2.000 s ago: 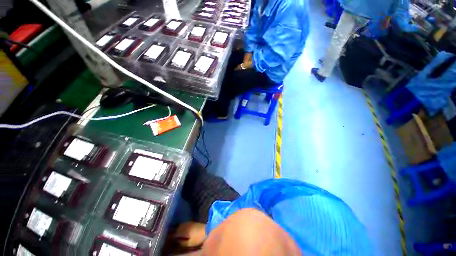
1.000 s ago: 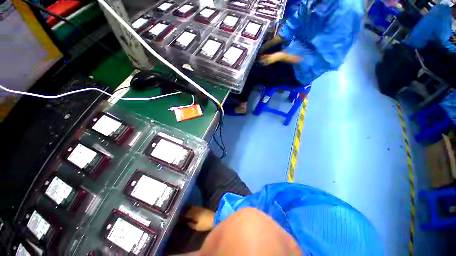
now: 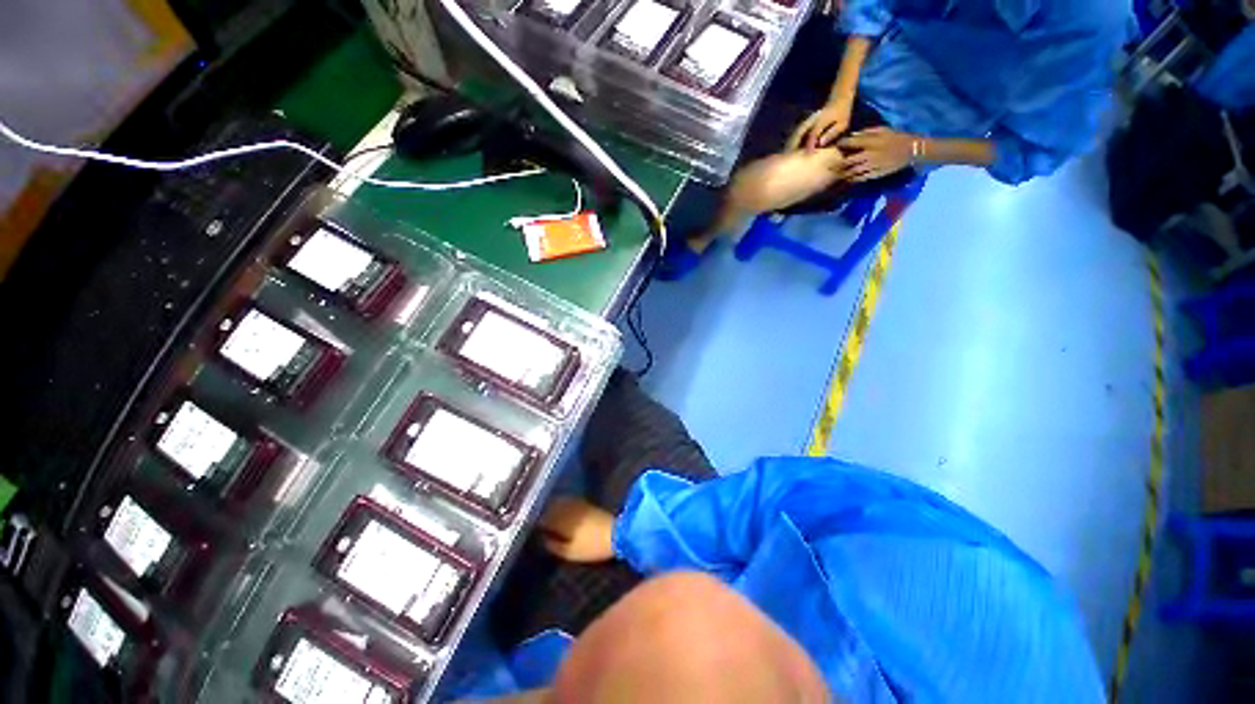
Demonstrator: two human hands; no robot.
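Note:
A clear blister tray [image 3: 600, 338] lies on the bench at the left, holding two rows of dark-red phones [image 3: 567, 391] with white rectangles on their faces. My right hand [image 3: 578, 530] is low beside the tray's near edge, at my dark trousers. Its fingers are partly hidden, so I cannot tell whether it holds anything. A blue sleeve covers its wrist. My left hand is not in view. A skin-coloured blur fills the bottom centre.
An orange-red piece [image 3: 567, 237] with a white cord lies on the green bench mat [image 3: 482, 250]. A dark mouse [image 3: 438, 127] and stacked phone trays [image 3: 661, 117] are behind. A long black keyboard [image 3: 152, 261] is left. A person in blue [image 3: 970, 83] sits at the upper right.
The view has turned, and the bench things now appear higher and further right. The seated person's hands have come together near a raised bare foot. My right hand stays low beside the tray.

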